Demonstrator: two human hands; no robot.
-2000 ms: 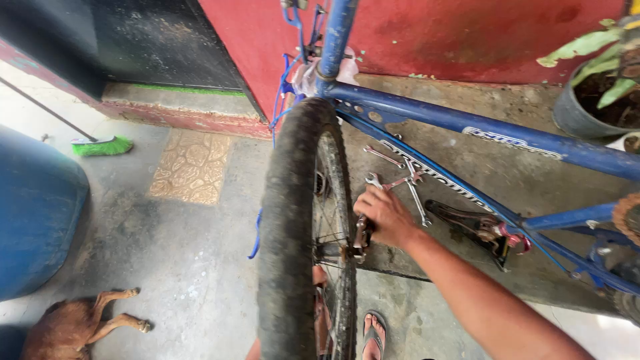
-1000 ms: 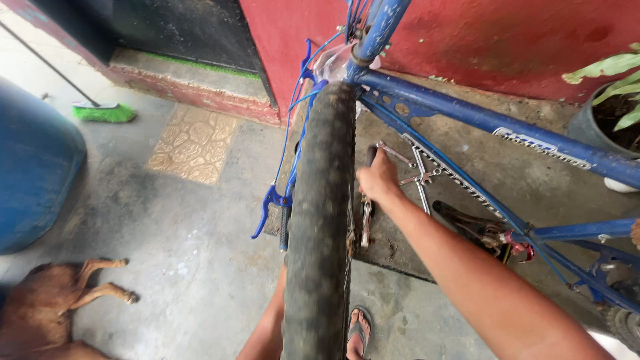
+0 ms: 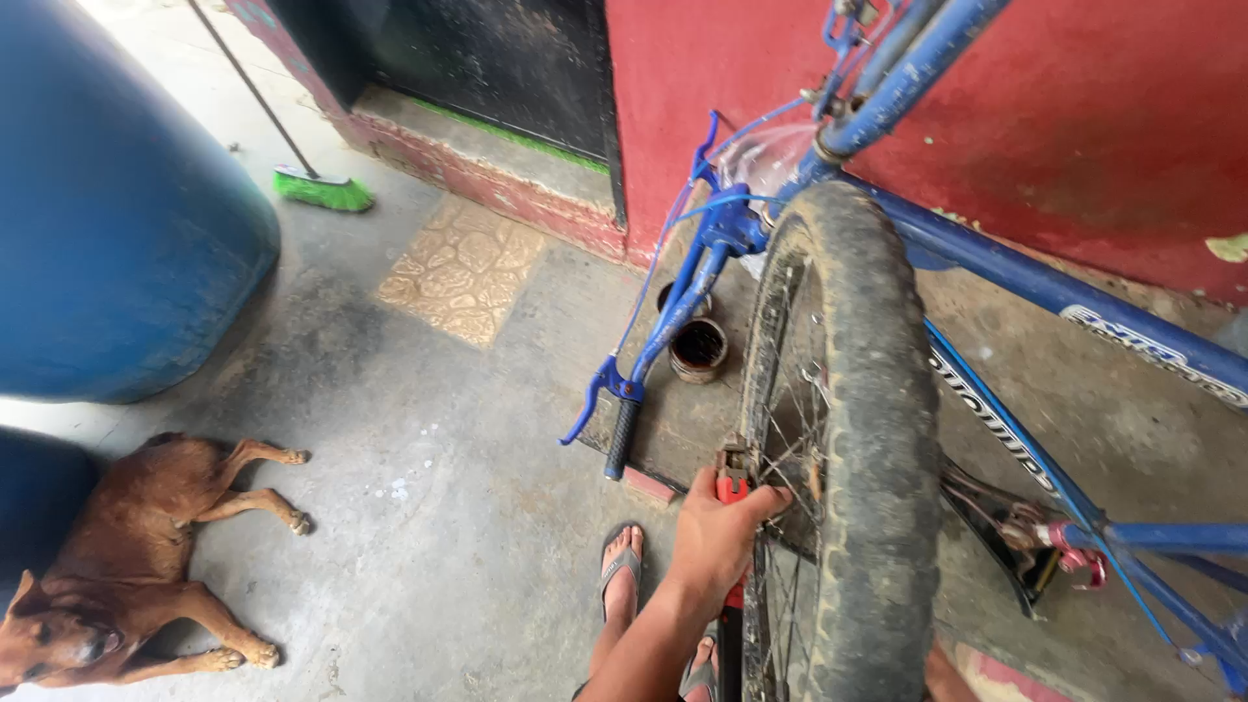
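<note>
My left hand (image 3: 720,531) is closed around a tool with red and black handles (image 3: 731,487), apparently pliers. Its metal jaws are at the left side of the bicycle wheel, near the hub and spokes. The wheel's worn, knobby tire (image 3: 877,439) stands upright in front of me. Only a bit of my right forearm (image 3: 948,675) shows at the tire's lower right; the hand itself is hidden. The blue bicycle frame (image 3: 1014,273) slants behind the wheel, and the blue handlebar (image 3: 682,292) with its brake lever and black grip is to the left.
Behind the handlebar, an open container of dark liquid (image 3: 698,346) stands on a concrete ledge. A brown dog (image 3: 136,556) lies at lower left, below a large blue barrel (image 3: 117,214). A green broom (image 3: 327,188) rests near the doorstep. A red wall rises behind.
My right hand, seen right of the wheel one second ago, is now hidden. My left hand has come into sight at the wheel's left side with the red-handled tool. The view has shifted.
</note>
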